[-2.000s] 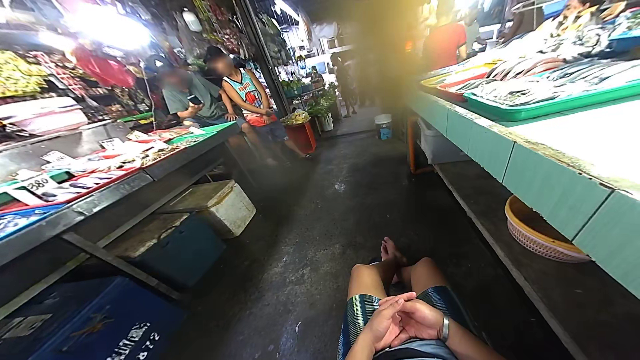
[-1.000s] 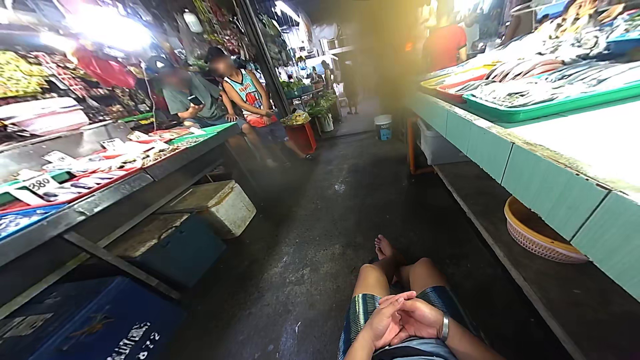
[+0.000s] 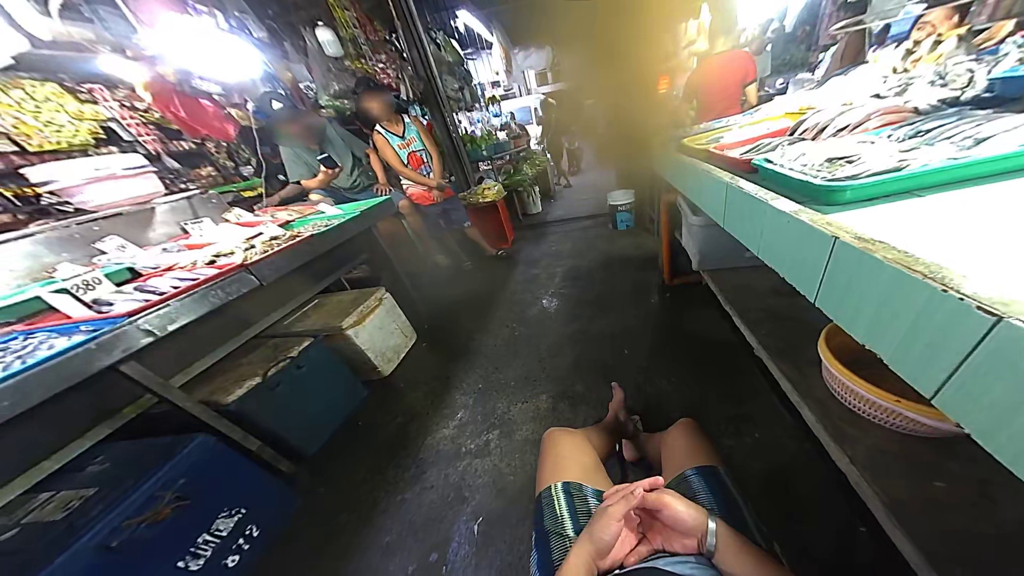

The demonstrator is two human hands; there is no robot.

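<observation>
My left hand (image 3: 612,524) and my right hand (image 3: 672,520) rest together in my lap, palms turned up, with the fingers overlapping. No object shows in either one. A metal bracelet or watch band (image 3: 710,534) circles the wrist on the right side of the view. Under the hands are patterned shorts (image 3: 570,508), and my bare legs stretch forward with the feet crossed. To the right runs a tiled counter (image 3: 780,240) bearing a green tray (image 3: 872,190) of fish.
On the left, a metal stall counter (image 3: 192,300) holds seafood trays, with a foam box (image 3: 372,328) and a blue cooler box (image 3: 184,512) below. Two people sit beyond it. A basket (image 3: 872,400) lies on the right lower shelf. A bucket (image 3: 621,210) stands farther along the aisle.
My hands keep the same clasped pose. My feet have shifted slightly to the left in the view. At the upper right, a person behind the fish has moved more into view.
</observation>
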